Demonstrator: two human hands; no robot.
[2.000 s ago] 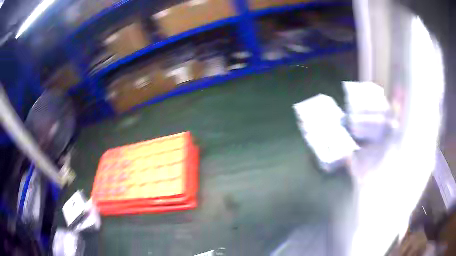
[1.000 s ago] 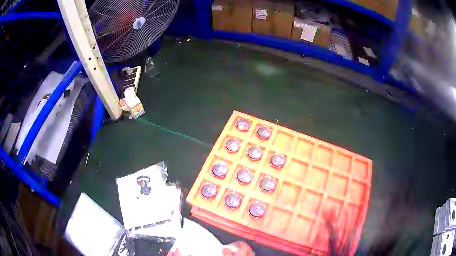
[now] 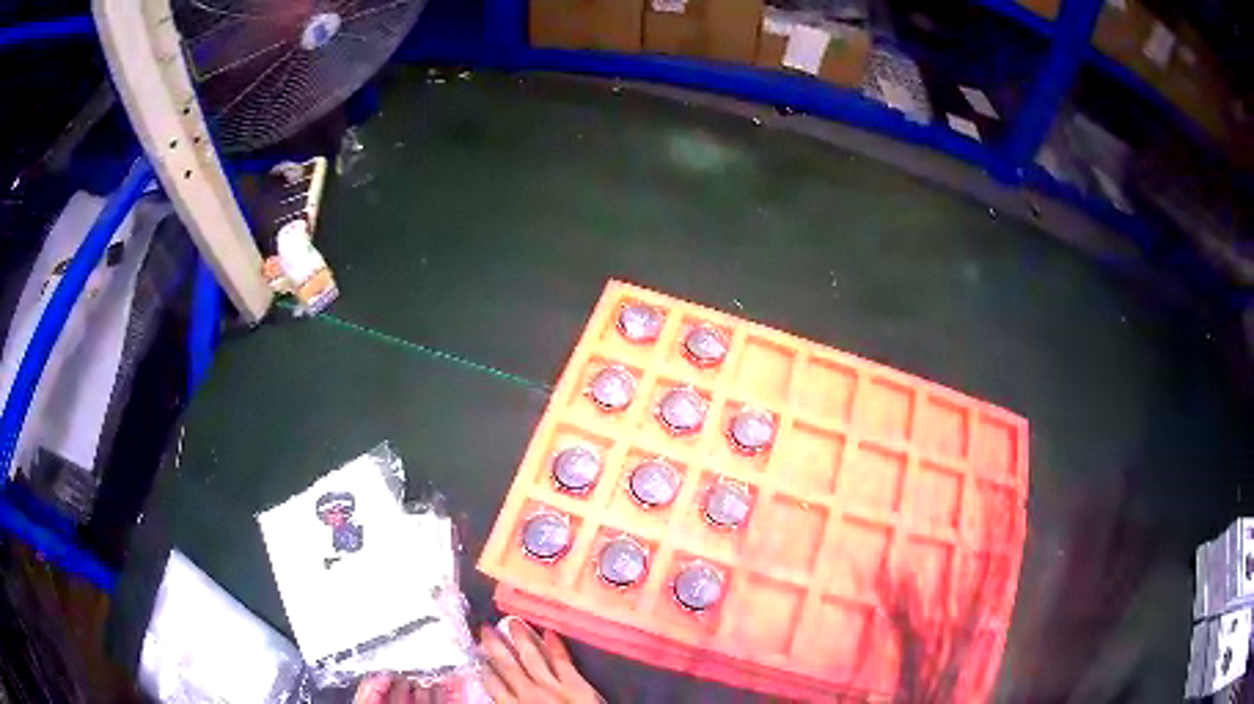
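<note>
An orange-red compartment tray (image 3: 853, 530) lies on the dark-green mat, on top of another tray. Round grey watch-like discs (image 3: 653, 481) sit in its left columns; the right pockets are empty. A white printed card or box (image 3: 330, 585) with a dark watch-like picture lies left of the tray, partly in clear plastic. My left hand (image 3: 395, 689) shows only fingertips at the bottom edge, against the bagged piece. My right hand (image 3: 530, 667) is cut off by the bottom edge, beside the plastic and below the tray's corner; its grip is unclear.
Another plastic-wrapped white piece (image 3: 213, 646) lies at lower left. A pale post (image 3: 186, 165) stands at left, with a small white-yellow bottle (image 3: 303, 268) at its foot and a fan (image 3: 282, 69) behind. Small white boxes (image 3: 1224, 605) are at the right edge. Blue racks (image 3: 880, 103) hold cartons.
The tray and bagged piece appear slightly further left in the view. The white piece near the hands at bottom centre no longer shows there, and more of the right hand's fingers shows.
</note>
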